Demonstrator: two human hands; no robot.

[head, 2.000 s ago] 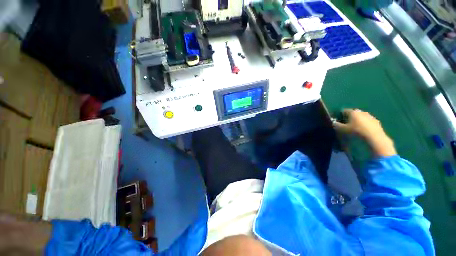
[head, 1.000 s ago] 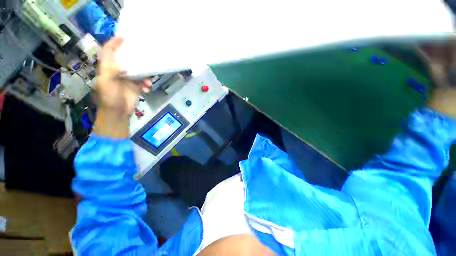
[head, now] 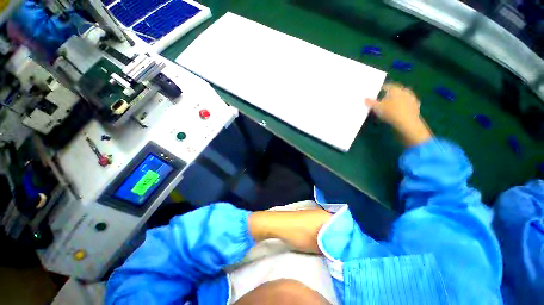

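Note:
A blank white tray (head: 280, 77) lies flat on the green conveyor belt (head: 262, 119), angled beside the white machine. My right hand (head: 398, 110) is at the tray's right end, its thumb at the edge and a gap between thumb and fingers; it is slightly blurred. My left hand (head: 301, 231) is across my front, its fingers hidden by the smock's lapel. A tray of blue housings (head: 161, 24) lies beyond the white tray's upper left end.
The white machine (head: 191, 128) is at left, with its lit control screen (head: 140, 181), a red button (head: 204, 114) and a fixture (head: 110, 89). Loose blue housings (head: 444, 93) lie spaced along the belt. A person's blue sleeve (head: 525, 220) shows at right, another (head: 45, 27) at upper left.
The white tray, held up across the view a second ago, now lies on the belt. My left hand has left it and moved to my front. The view has also shifted.

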